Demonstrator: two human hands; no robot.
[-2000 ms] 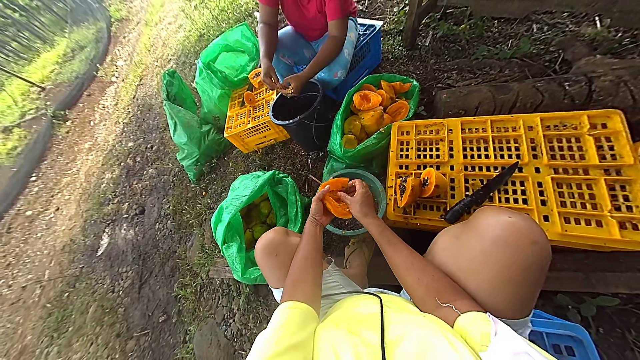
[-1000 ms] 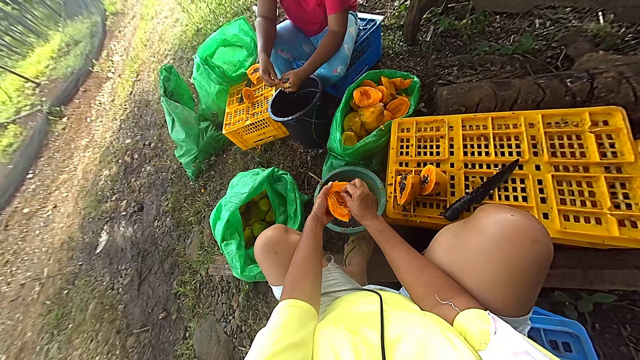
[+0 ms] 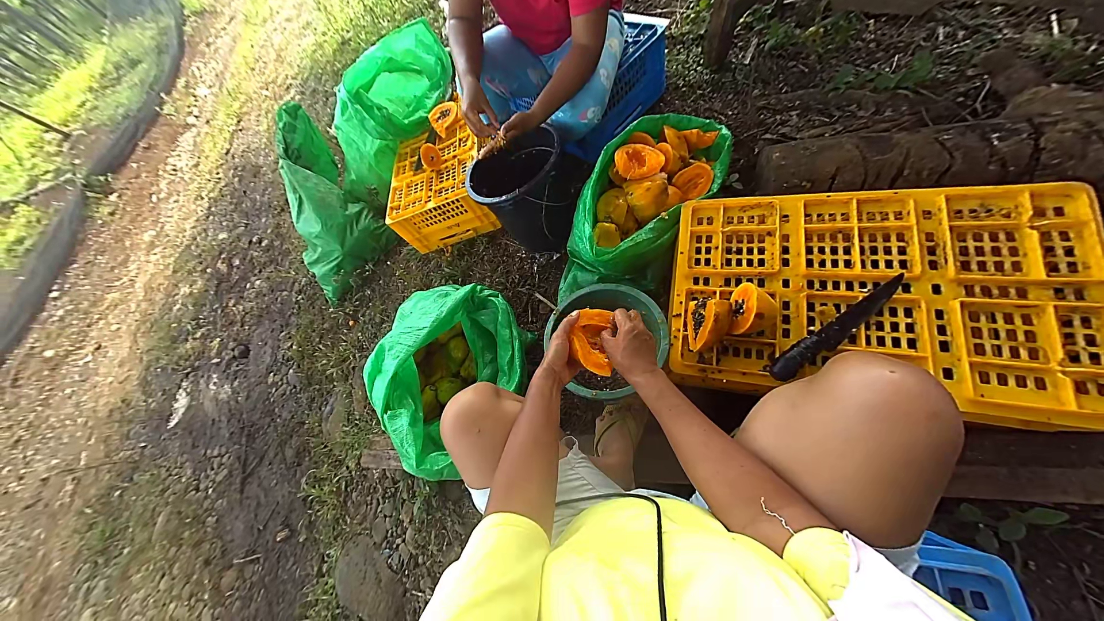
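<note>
Between my two hands is an orange papaya piece (image 3: 590,343), held over a green bucket (image 3: 657,321) with dark matter at its bottom. My left hand (image 3: 562,352) grips its left side, while the fingers of my right hand (image 3: 631,345) are on its right side. To the right, two cut papaya pieces with dark seeds (image 3: 707,324) rest on a yellow plastic crate (image 3: 936,293). A knife with a dark blade (image 3: 837,331) lies across that crate, near my right knee. Left of my hands, a green sack (image 3: 401,379) holds whole greenish papayas (image 3: 448,366).
Opposite me a person (image 3: 543,60) sits on a blue crate (image 3: 640,78), hands above a black bucket (image 3: 517,185). A smaller yellow crate (image 3: 440,203) stands beside it. Another green sack (image 3: 595,259) holds cut papayas (image 3: 647,185). A log (image 3: 914,155) lies behind the large crate.
The papaya in my hands has turned, and my hands have shifted slightly around it. Two seconds ago its pieces looked spread apart; now they look closer together.
</note>
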